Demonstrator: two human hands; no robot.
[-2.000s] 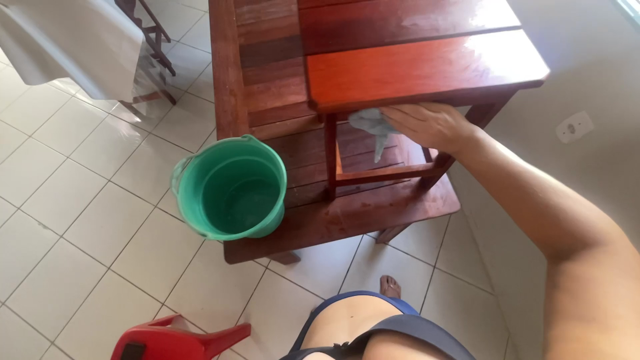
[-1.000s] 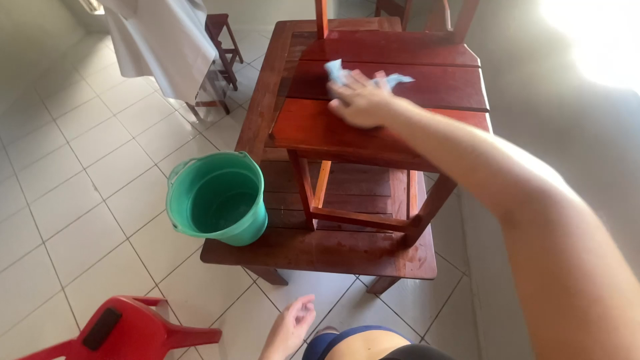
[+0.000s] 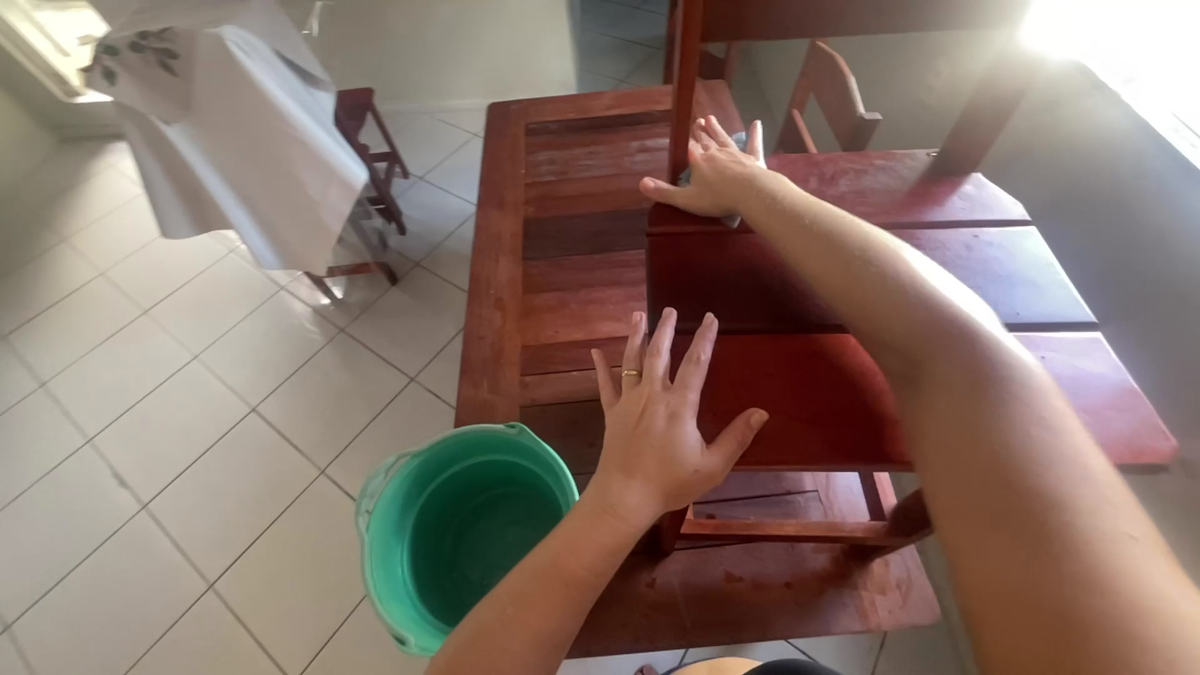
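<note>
A wooden chair [image 3: 787, 394] with a slatted seat stands on a slatted wooden table [image 3: 497, 244]. My right hand [image 3: 717, 178] presses a light blue cloth [image 3: 736, 221] against the back left corner of the seat, beside the backrest post; the palm hides most of the cloth. My left hand [image 3: 661, 427], a ring on one finger, is spread with nothing in it, over the seat's front left edge; whether it touches the wood I cannot tell. A green plastic bucket [image 3: 380, 562] stands at the table's near left corner, left of my left forearm.
A table under a white cloth [image 3: 253, 141] stands at the upper left, with a dark wooden stool or chair [image 3: 375, 159] beside it. Another wooden chair [image 3: 839, 98] is behind the slatted table. A wall runs along the right, with bright light at the upper right.
My right hand has moved with the cloth from the middle of the seat to its back left corner. My left hand has risen from below the table's edge to the seat's left side. The view has shifted.
</note>
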